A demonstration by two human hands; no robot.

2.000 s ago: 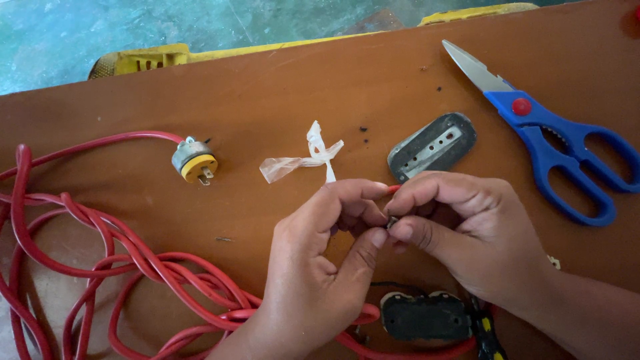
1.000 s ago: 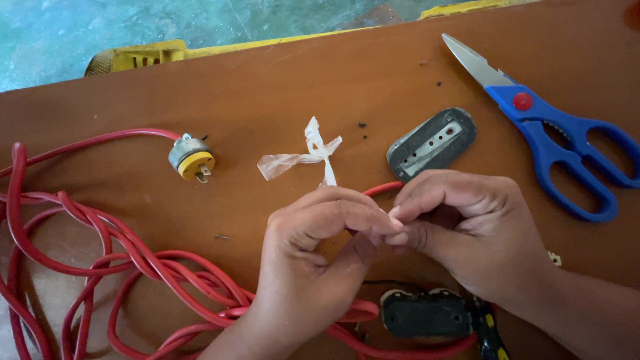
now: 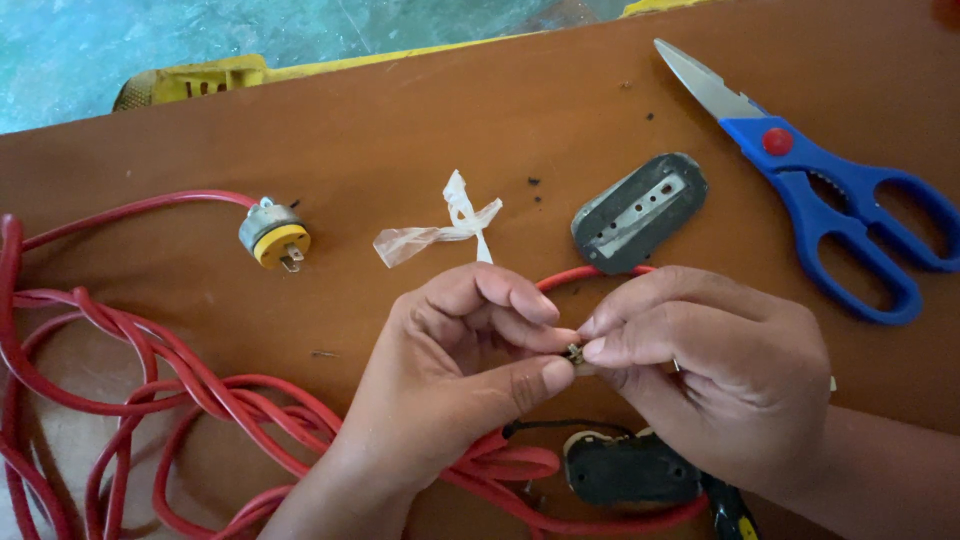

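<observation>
Between the fingertips of my left hand (image 3: 457,367) and my right hand (image 3: 712,367) is a small metal piece (image 3: 574,351), mostly covered, its exact kind unclear. A red cable (image 3: 562,277) passes just beyond the fingers, close to a dark oval cover plate (image 3: 640,212) with a holed metal strip. Below my right hand lies a black oval housing (image 3: 630,469) with a thin black cord at its top. A torn piece of clear plastic (image 3: 442,229) lies past my left fingertips.
Blue-handled scissors (image 3: 832,180) lie at the right. At the left is an electrical plug with a yellow face (image 3: 279,238), above a tangle of red cable (image 3: 202,375). A black and yellow tool handle (image 3: 731,510) shows at the bottom. Beyond the brown tabletop (image 3: 337,135) runs a yellow edge (image 3: 390,58).
The fingertips, closed together one second ago, have parted a little, and the small metal piece shows between them. Both hands stay at about the same place.
</observation>
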